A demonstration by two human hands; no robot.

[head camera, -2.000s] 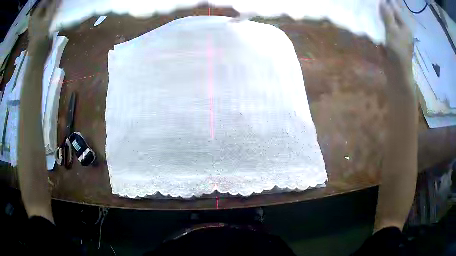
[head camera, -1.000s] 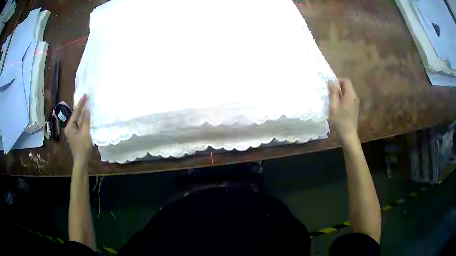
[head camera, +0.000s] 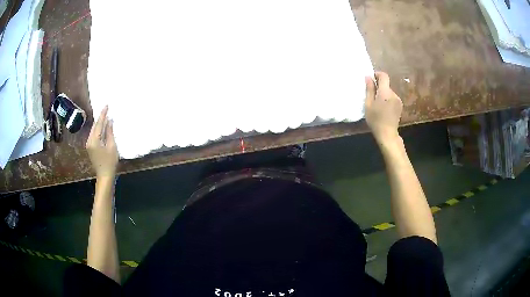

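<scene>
A large white cut fabric panel (head camera: 232,64) lies over the stack in the middle of the table, overexposed to plain white. Its scalloped border runs just inside the near table edge. My left hand (head camera: 103,142) is at the panel's near left corner, fingers at its side edge. My right hand (head camera: 383,107) holds the near right edge between thumb and fingers. The far end of the panel is cut off by the picture's top. Any plies beneath are hidden.
Fabric shears (head camera: 54,87) and a black-and-white handheld item (head camera: 68,113) lie left of the panel. The left pile (head camera: 20,87) is beyond them. A second pile (head camera: 511,35) is at the upper right. A small scrap (head camera: 407,80) lies on the brown table (head camera: 441,64). Plastic-wrapped goods (head camera: 488,145) stand below right.
The upper panel has come down from the far side toward me onto the stack. Its scalloped edge now lies over the lower one, which no longer shows separately. Both hands moved with it.
</scene>
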